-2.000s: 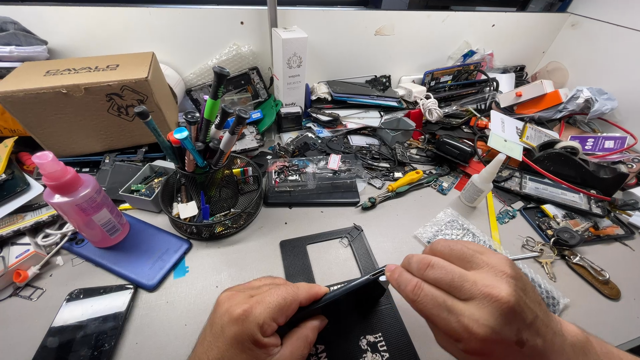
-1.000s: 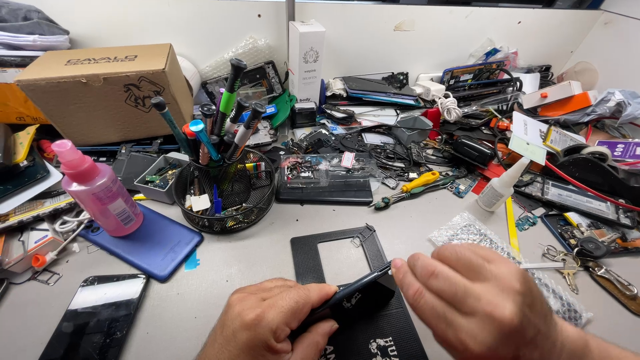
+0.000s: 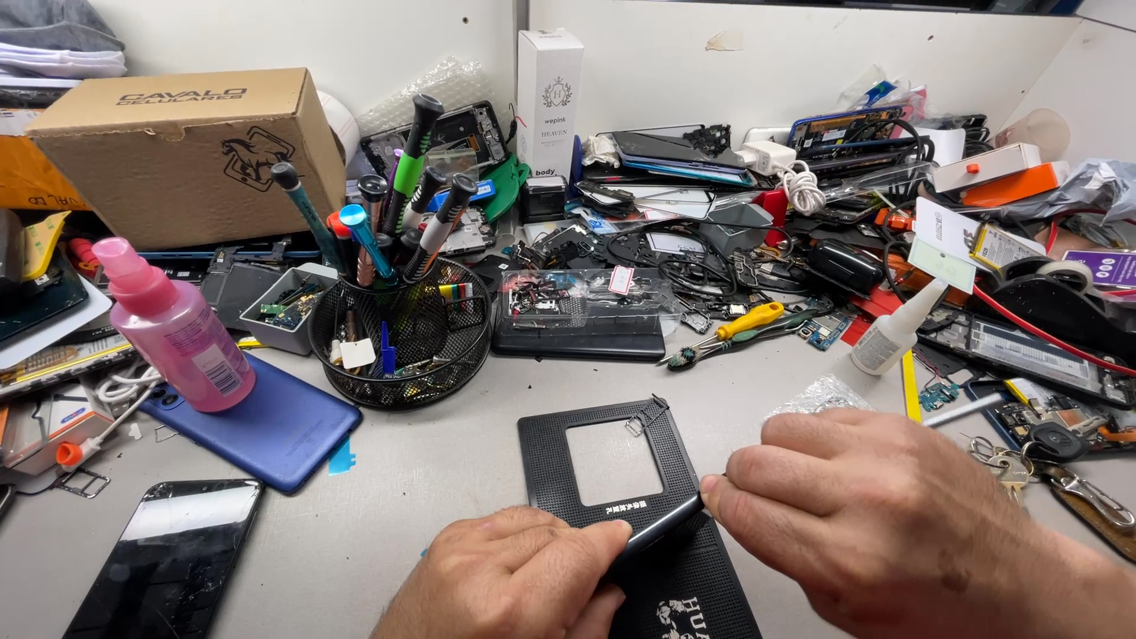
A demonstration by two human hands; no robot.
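My left hand grips a dark smartphone, tilted with its narrow edge upward, over a black perforated work mat with a square opening. At the phone's far right corner, the fingers of my right hand are pinched together; a tiny dark tip shows at the thumb, but what they hold is mostly hidden. Small metal SIM tray frames lie on the mat's upper right corner. Behind the right hand lies bubble wrap.
A pink spray bottle stands on a blue phone. Below lies a cracked phone. A mesh organizer holds screwdrivers. Yellow-handled pliers or tweezers, a white glue bottle, keys and phone parts surround the mat.
The phone in my left hand has tilted, so its edge now faces up and less of its flat face shows. My right hand stays at its corner.
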